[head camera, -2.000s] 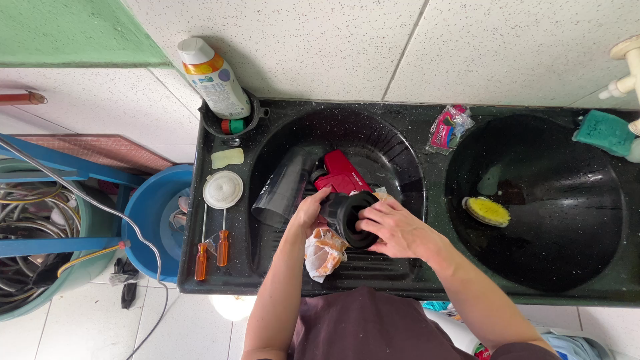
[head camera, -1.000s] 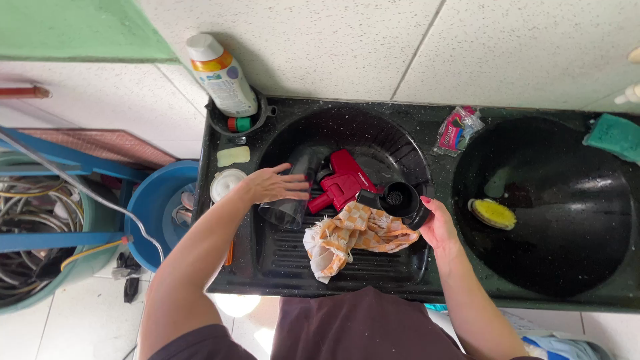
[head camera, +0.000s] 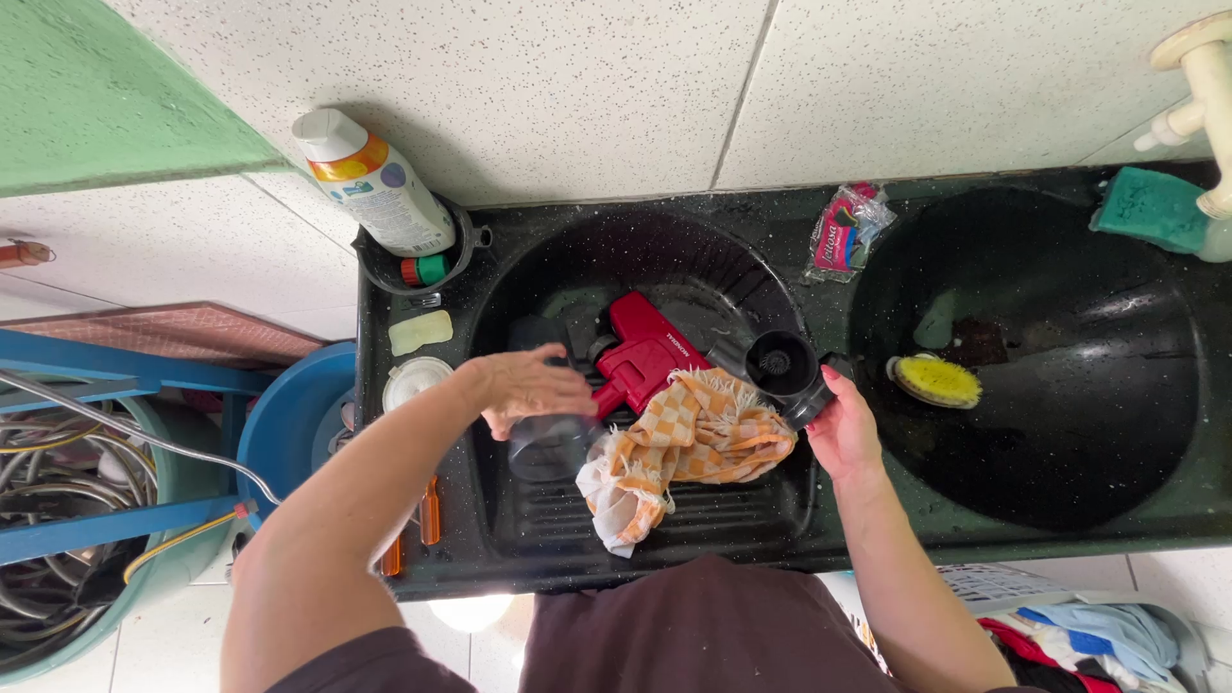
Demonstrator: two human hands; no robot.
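My right hand (head camera: 843, 423) grips a black plastic vacuum part with a round open cup (head camera: 782, 364) at the right side of the left basin. My left hand (head camera: 537, 385), slightly blurred, is over a clear dark plastic canister (head camera: 549, 445); whether it touches the canister I cannot tell. Between the hands lies a red Mondial vacuum cleaner body (head camera: 643, 351). An orange and white checked cloth (head camera: 703, 428) lies in front of it, its right end against the black part. Left of the basin are a white round filter (head camera: 416, 377) and two orange-handled screwdrivers (head camera: 430, 515), partly hidden by my left arm.
A white spray bottle (head camera: 380, 188) stands in a black holder at the back left. The right basin holds a yellow brush (head camera: 936, 381). A plastic packet (head camera: 847, 234) and a green sponge (head camera: 1150, 209) lie behind. A blue basin (head camera: 289, 414) and a hose-filled tub (head camera: 183, 500) are at left.
My left hand has let go of the black part and moved left to the canister. My right hand has moved right with the part. The checked cloth now lies spread out more.
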